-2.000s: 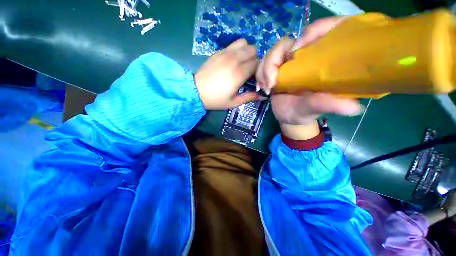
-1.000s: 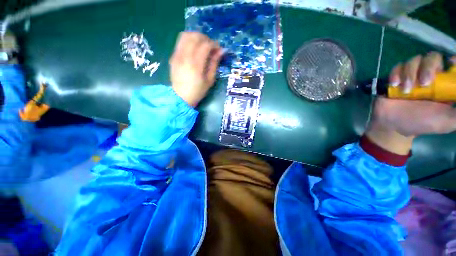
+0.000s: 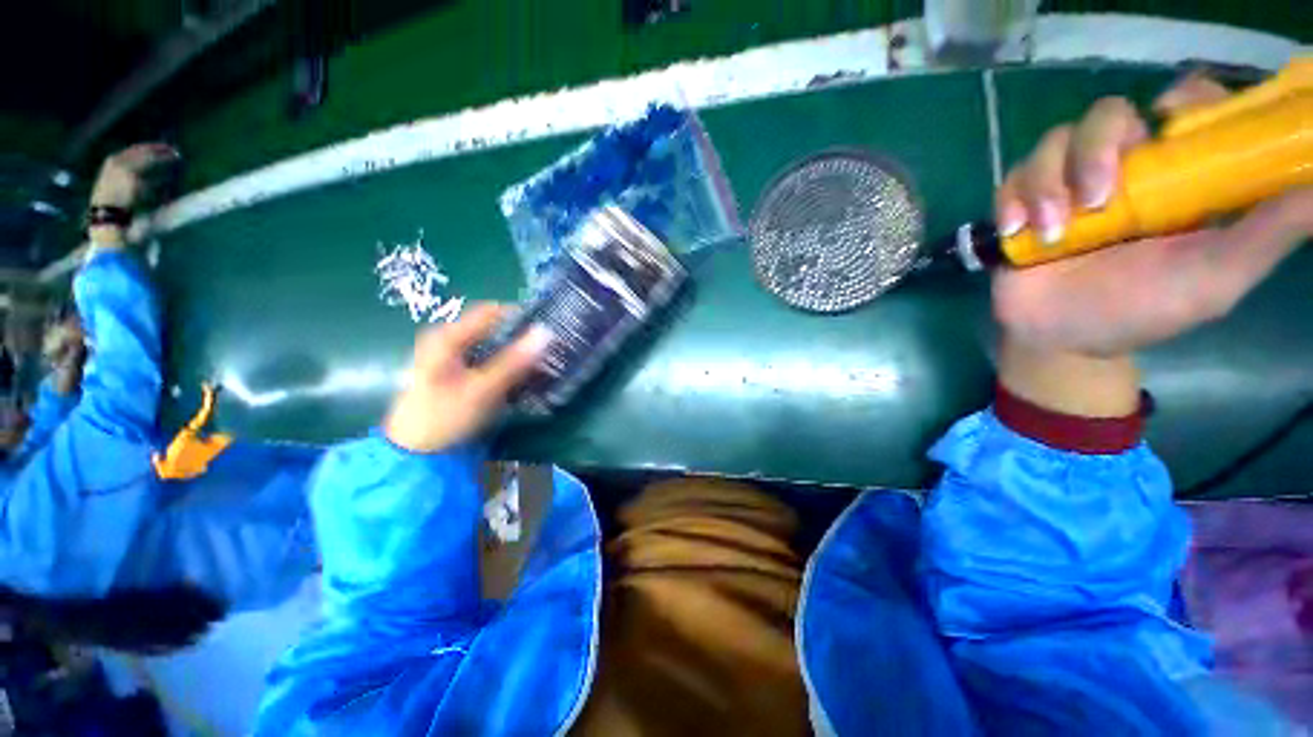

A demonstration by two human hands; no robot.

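My left hand (image 3: 458, 377) grips the lower left end of an open phone unit (image 3: 612, 295), which is blurred and tilted, its upper end over the clear bag of blue parts (image 3: 634, 166). My right hand (image 3: 1102, 267) is closed around the yellow-orange electric screwdriver (image 3: 1195, 176). Its dark bit end points left, at the right edge of the round grey screw tray (image 3: 835, 231). Whether a screw is on the bit cannot be told.
A pile of thin white slivers (image 3: 415, 281) lies left of the bag. A white rail (image 3: 576, 115) runs behind the bench. At left, another person's blue sleeve (image 3: 123, 331) and hand reach toward the rail, near an orange object (image 3: 195, 444). A pink smock (image 3: 1267, 576) shows at lower right.
My left hand has taken hold of the phone unit, which has turned from upright to slanted. My right hand first moved away from the phone unit, and the screwdriver bit is now at the tray.
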